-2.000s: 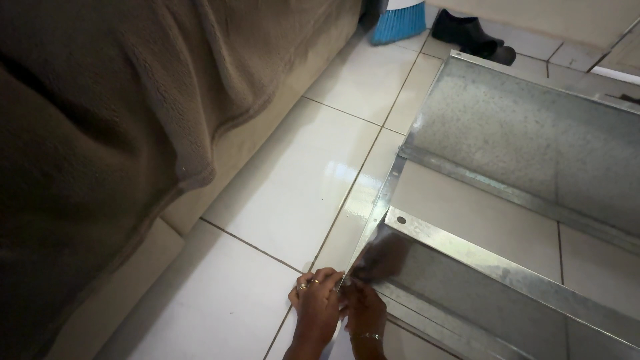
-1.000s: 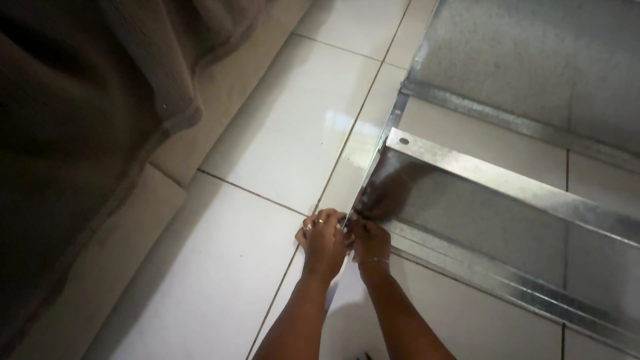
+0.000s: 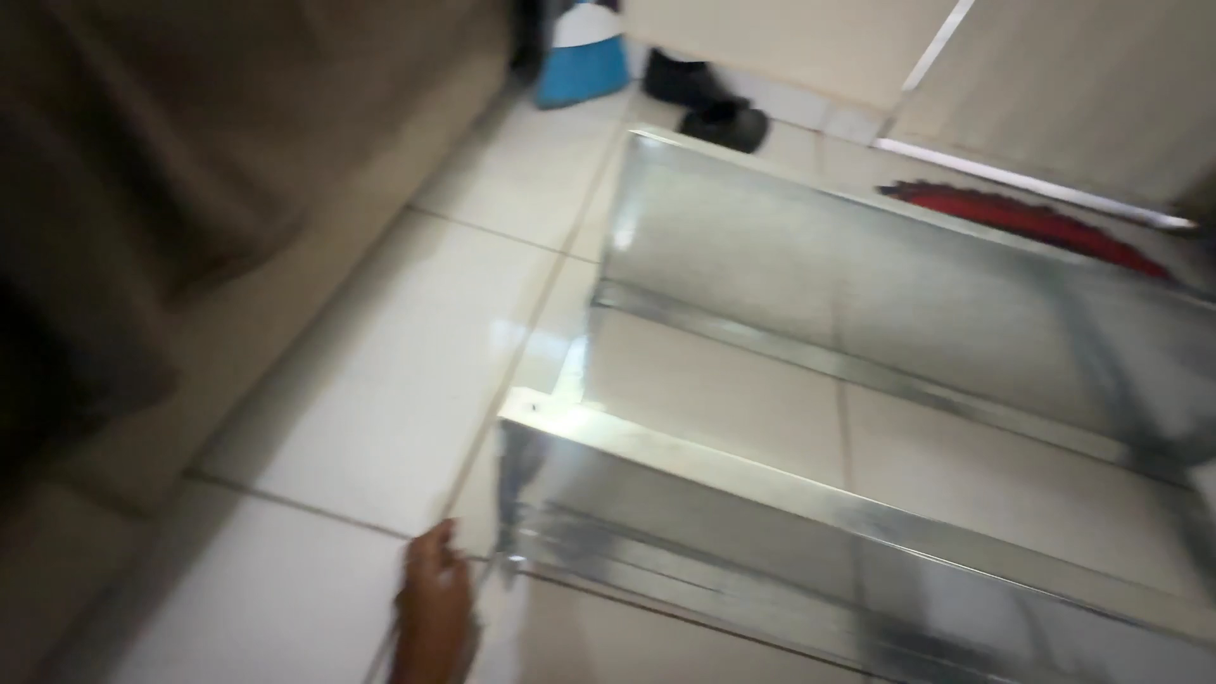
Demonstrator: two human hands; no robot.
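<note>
A galvanized sheet-metal frame (image 3: 684, 446) with flat panels, like a shelf unit, lies on the tiled floor and runs off the right edge. A hole shows near the left end of its bright middle rail. At the bottom, my left hand (image 3: 437, 603) is low over the tiles, just left of the frame's near left corner (image 3: 513, 560), with a gap between them. Motion blur hides whether its fingers hold anything. My right hand is out of view.
A sofa with a brown blanket (image 3: 228, 142) borders the left side. Beyond the frame are a blue broom (image 3: 584, 71), black shoes (image 3: 722, 123) and a red rug or cloth with a dark fringe (image 3: 1026, 223). A wall (image 3: 760, 38) stands behind.
Both hands were together at the frame's left edge; my left hand is now apart from it, and my right hand has left the view. The view has shifted, showing the far floor again.
</note>
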